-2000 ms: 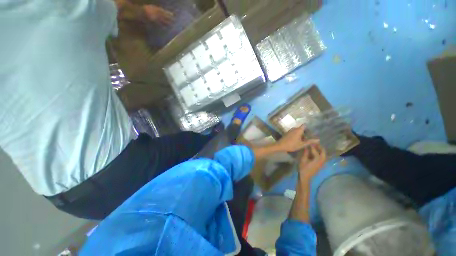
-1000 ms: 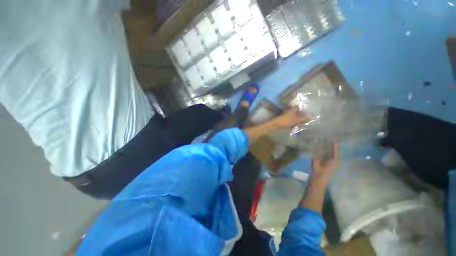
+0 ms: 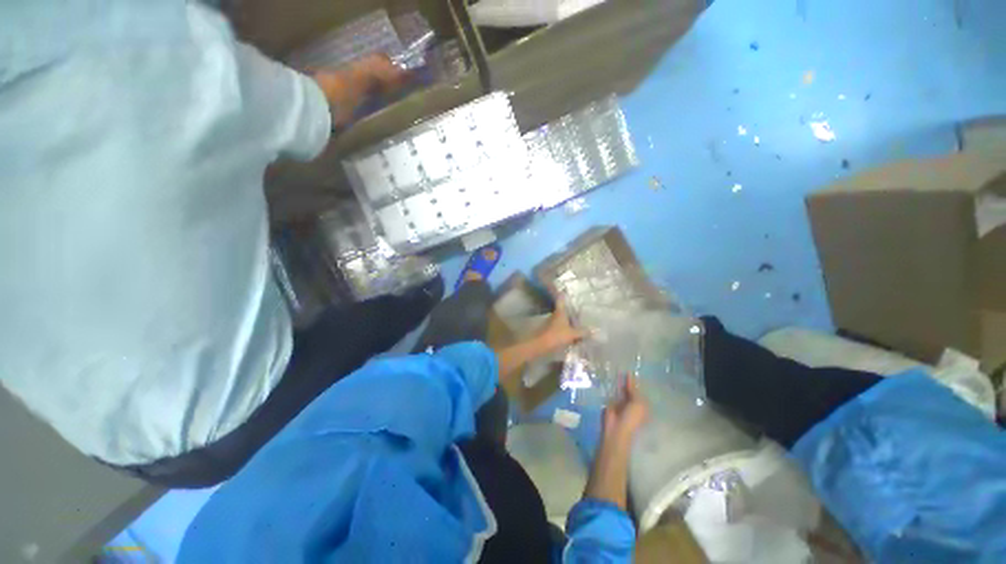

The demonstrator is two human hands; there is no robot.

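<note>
My left hand point(image 3: 555, 331) and my right hand point(image 3: 625, 413) hold a shiny clear plastic tray point(image 3: 662, 350) between them, the left at its upper left side and the right at its lower edge. The tray is see-through and partly blurred. It hangs over the small open cardboard carton point(image 3: 631, 256), which has clear plastic with cells inside. Another small carton point(image 3: 536, 386) with pale pieces lies just left of it, partly behind my left hand.
Stacked trays with white pieces point(image 3: 447, 176) and silvery trays point(image 3: 590, 149) lie at upper centre. A large carton point(image 3: 563, 66) stands behind them. A person in a pale shirt point(image 3: 143, 242) reaches into it. A waste bin point(image 3: 689, 468), another person's blue sleeve point(image 3: 916, 463) and a carton point(image 3: 894, 242) are at right.
The view has shifted. The tray has risen from the small carton and moved out over its lower right side, towards the waste bin. The other person's hand shows again in the large carton.
</note>
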